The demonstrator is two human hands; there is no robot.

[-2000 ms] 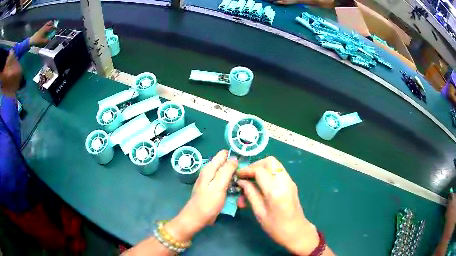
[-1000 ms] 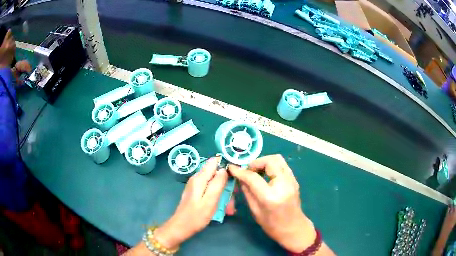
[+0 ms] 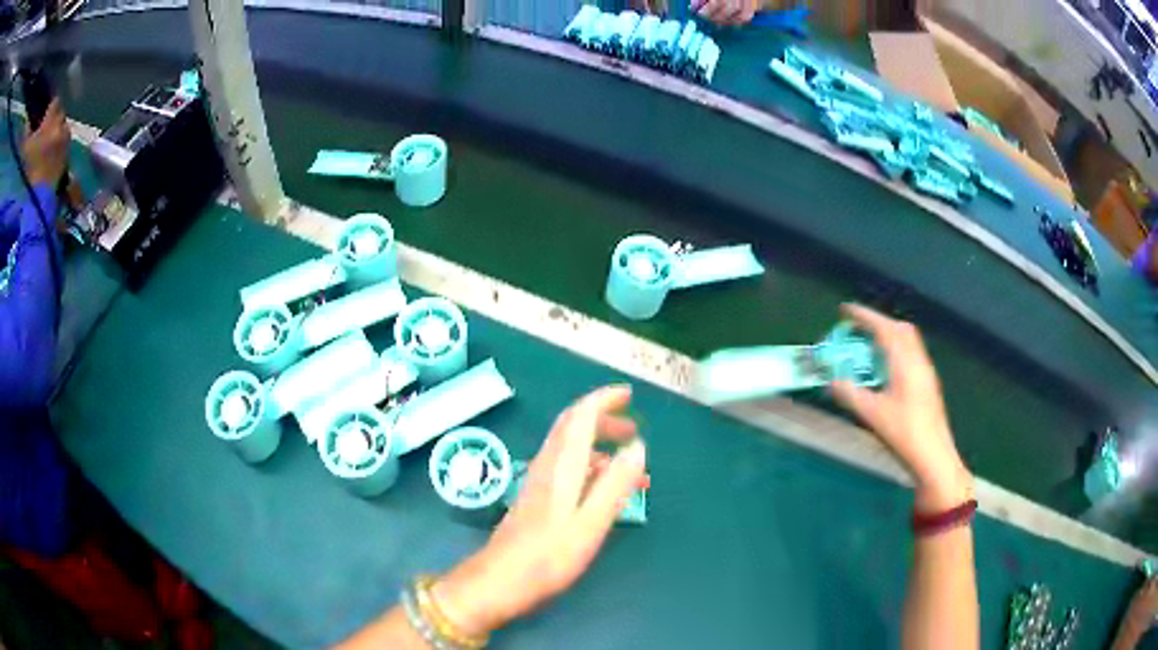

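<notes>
My right hand (image 3: 904, 394) grips a turquoise fan unit (image 3: 766, 371) by its round head, over the pale rail and the belt's near edge. Its flat handle points left. My left hand (image 3: 559, 508) is over the bench with fingers apart and looks empty. It partly hides the handle of another fan unit (image 3: 471, 469), whose round head stands on the bench and whose handle end shows to the right of my fingers. More fan units (image 3: 359, 442) stand in a cluster to the left.
Fan units (image 3: 639, 276) lie on the dark belt (image 3: 533, 235). A pale rail (image 3: 546, 314) and upright post (image 3: 239, 114) divide bench and belt. A black machine (image 3: 159, 178) and a blue-sleeved worker (image 3: 32, 330) are left. Small metallic parts (image 3: 1041, 620) lie lower right.
The fan unit at my hands has moved right and up in my right hand, over the rail. My left hand has let it go and opened. Units on the belt have moved left.
</notes>
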